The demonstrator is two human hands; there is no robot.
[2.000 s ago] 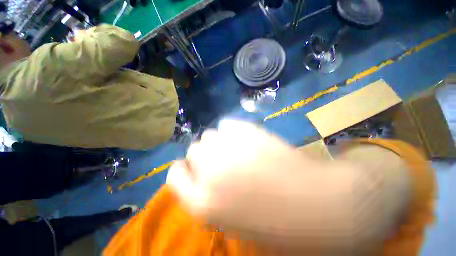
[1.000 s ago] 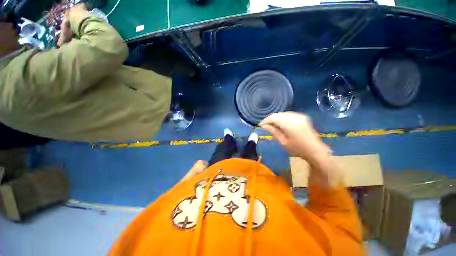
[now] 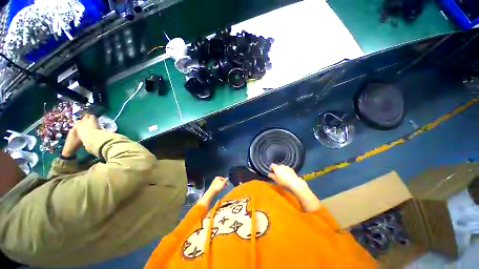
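Observation:
My left hand (image 3: 216,186) is low in front of my orange top, its fingers curled; nothing shows in it. My right hand (image 3: 284,176) is over the near edge of a round black stool (image 3: 277,149), fingers curled; I cannot tell whether it holds anything small. The stool stands near the floor in front of me. Beyond it, a pile of glossy black lamp housings (image 3: 231,59) lies on the bench, partly on a white work sheet (image 3: 302,42). Neither hand touches the pile. A white lamp (image 3: 176,49) lies at the pile's left edge.
A person in a tan jacket (image 3: 105,194) works at the left beside reddish wires (image 3: 56,125). An open carton (image 3: 367,200) with dark parts is at the lower right. Another black stool (image 3: 380,105) stands farther right. Blue bins (image 3: 94,10) are at the upper left and upper right.
The view has swung up and left, bringing the bench, black pile and white sheet into view. Both my hands are now lower in front of me, the left showing more clearly.

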